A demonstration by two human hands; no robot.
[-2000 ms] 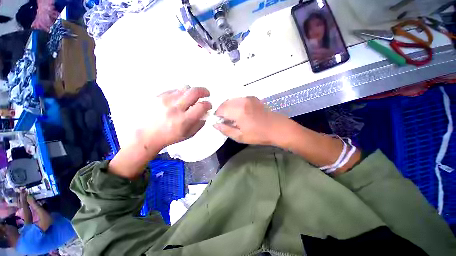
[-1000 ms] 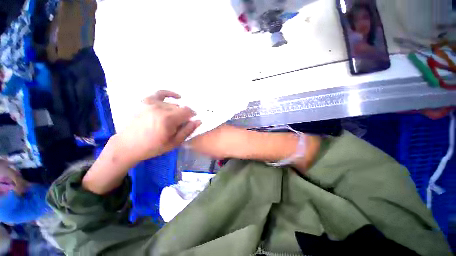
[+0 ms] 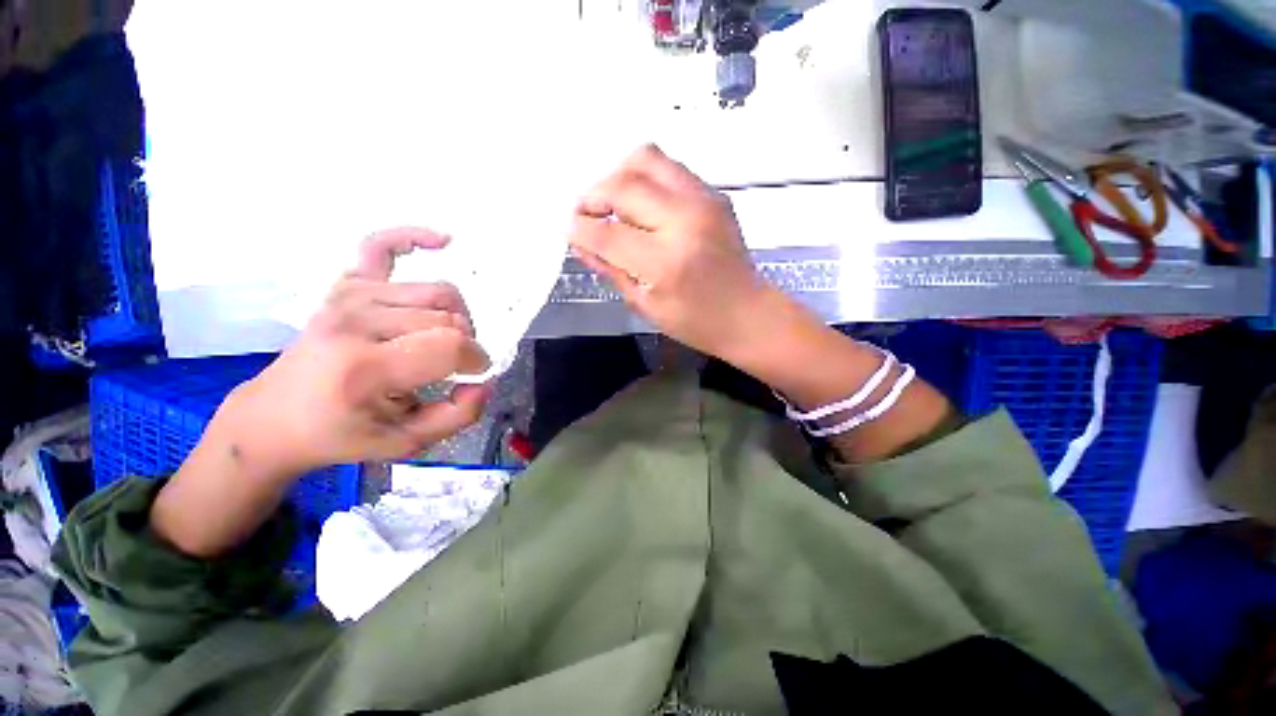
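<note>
A white garment piece [image 3: 515, 301] is stretched between my two hands above the front edge of the white machine table [image 3: 280, 168]. It blends into the table, so its outline is hard to see. My left hand [image 3: 399, 357] pinches its lower left edge. My right hand [image 3: 665, 245] pinches its upper right side between thumb and fingers. The machine's presser foot and needle area [image 3: 735, 63] is at the top, beyond my hands, with a red part [image 3: 675, 20] beside it.
A smartphone [image 3: 931, 115] lies right of the needle. Red and orange scissors [image 3: 1119, 241] and green-handled snips [image 3: 1059, 224] lie further right. A ruler strip [image 3: 952, 270] runs along the table's front. White cut pieces [image 3: 385, 548] lie below it. Blue crates [image 3: 210, 420] stand on both sides.
My right hand has come up from below the table edge and now grips the piece's other side. My left hand is lower in the view. The view has shifted, and the phone's screen has darkened.
</note>
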